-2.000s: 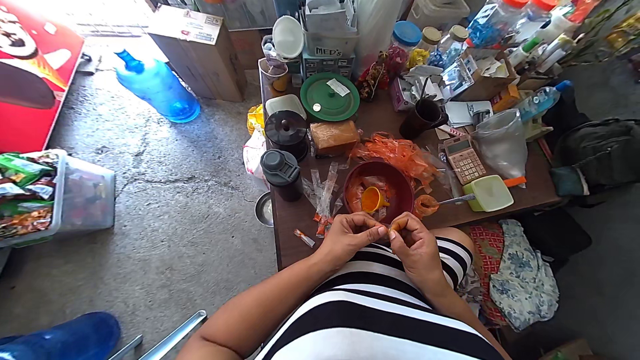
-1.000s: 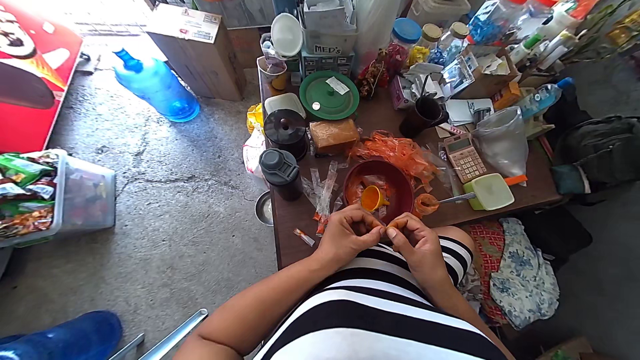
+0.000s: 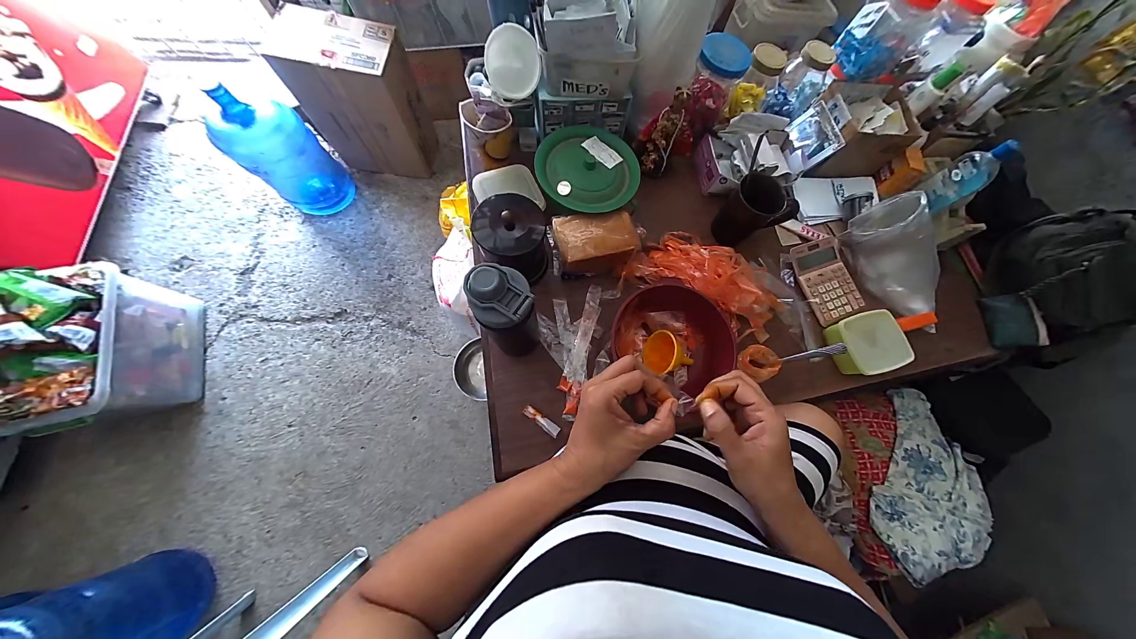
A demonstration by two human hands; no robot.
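My left hand [image 3: 621, 413] and my right hand [image 3: 741, 422] pinch a small clear plastic piece [image 3: 685, 405] between their fingertips, over my lap at the near rim of a dark red bowl [image 3: 721, 355]. Inside the bowl lie a yellow cup [image 3: 661, 352] and some orange and clear bits. Clear plastic strips [image 3: 581, 342] with orange ends lie left of the bowl, and a small orange-and-clear packet [image 3: 541, 422] is near the table's left edge. Behind the bowl spreads a heap of orange plastic strips [image 3: 701, 271]. To its right is an orange ring-shaped item [image 3: 760, 362].
On the table [image 3: 519, 444] stand a dark shaker bottle [image 3: 504, 311], a wrapped brown block [image 3: 595, 241], a green lid [image 3: 587, 169], a black mug [image 3: 753, 206], a calculator [image 3: 827, 282] and a pale green container [image 3: 870, 342]. A metal bowl [image 3: 470, 368] is beside the table's left edge.
My fingertips have come slightly apart, and clear plastic now shows between them. The things on the table have not plainly moved.
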